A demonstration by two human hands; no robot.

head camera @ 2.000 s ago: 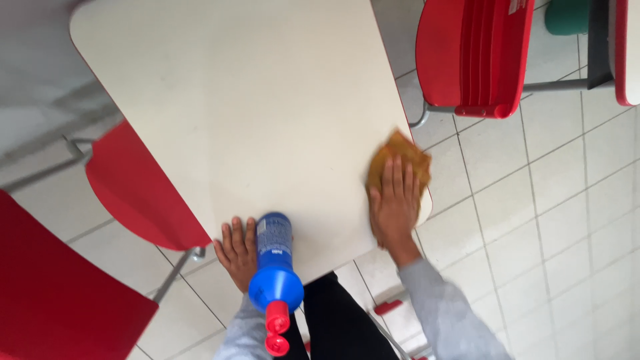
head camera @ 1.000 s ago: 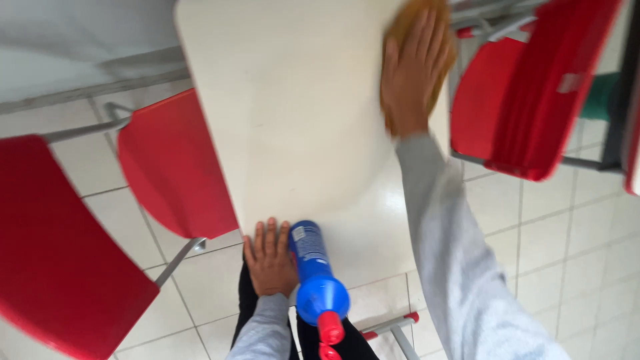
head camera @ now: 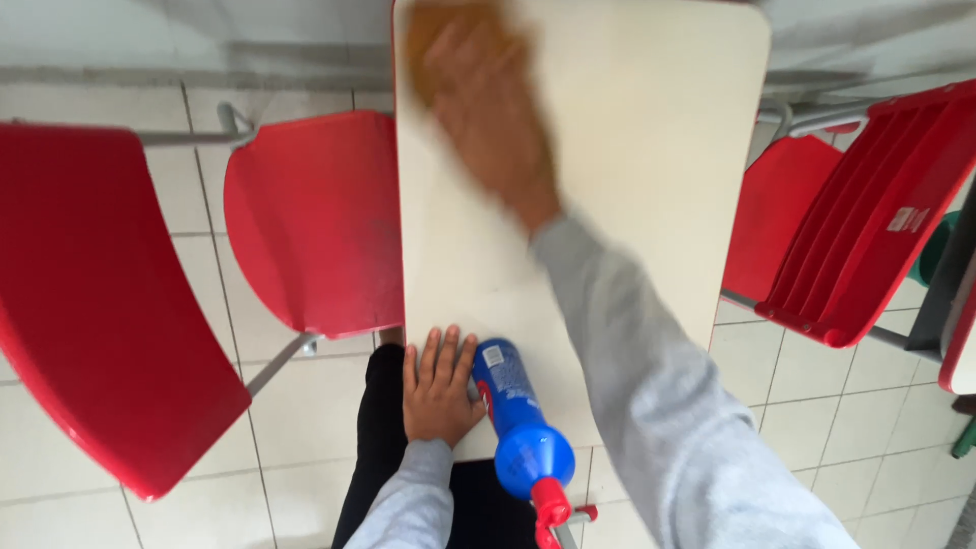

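My right hand (head camera: 496,122) lies blurred over an orange-brown cloth (head camera: 435,46), pressing it on the far left corner of a white tabletop (head camera: 648,152). My left hand (head camera: 441,389) rests flat at the table's near left corner with fingers spread; its thumb is beside a blue plastic bottle (head camera: 512,381). That bottle bears writing, has a red flip cap (head camera: 550,499) toward me, and stands on the table's near part.
A red chair seat (head camera: 316,221) meets the table's left edge, with its large red backrest (head camera: 99,297) farther left. Another red chair (head camera: 877,213) is on the right. A wall (head camera: 152,34) runs beyond the table. A green object (head camera: 934,248) sits at far right.
My right hand has moved with the cloth from the table's right side to its far left corner. My left hand stays near the bottle. The view has turned.
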